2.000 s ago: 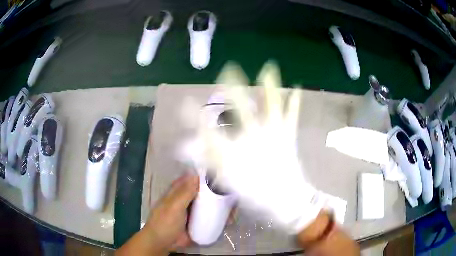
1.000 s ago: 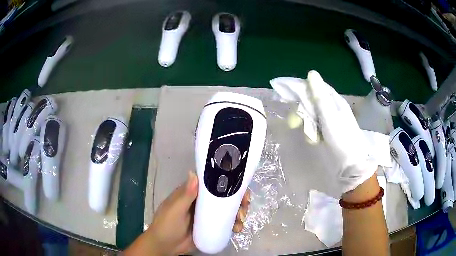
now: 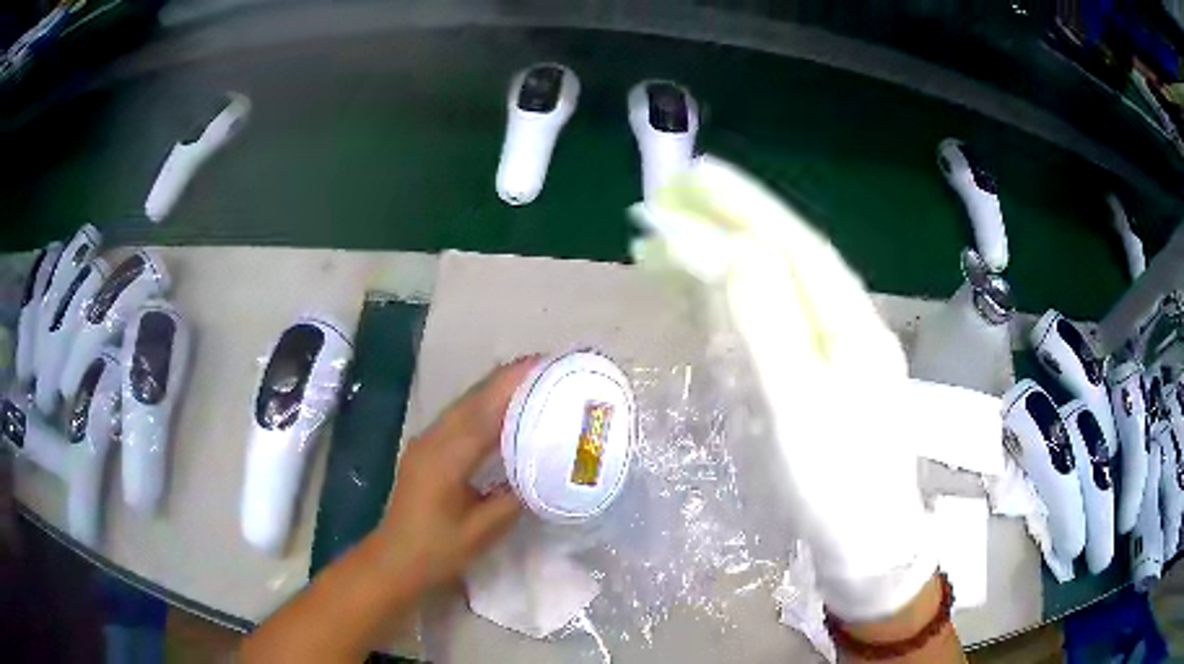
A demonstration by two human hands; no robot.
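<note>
My bare left hand point(image 3: 455, 474) holds a white handheld device point(image 3: 545, 435) above the mat. Its oval head end faces the camera and shows a narrow gold-yellow rectangular window; its handle and black panel are hidden. My right hand point(image 3: 812, 402), in a white glove with yellowish fingertips, is raised to the right of the device, fingers towards the belt. It is blurred; whether it holds a cloth cannot be told. A crumpled white wipe point(image 3: 532, 593) lies below the device. Crinkled clear film point(image 3: 701, 506) lies on the mat between the hands.
Single devices lie on the green belt point(image 3: 377, 156). Film-covered devices point(image 3: 149, 389) cluster at left, with one point(image 3: 292, 435) nearer the middle. A pump bottle point(image 3: 967, 324), white wipes point(image 3: 958, 551) and another device cluster point(image 3: 1054, 461) are at right.
The device has turned from showing its black front panel to showing its head end. My right hand has moved left. A crumpled wipe now shows below the device. Belt devices appear farther right.
</note>
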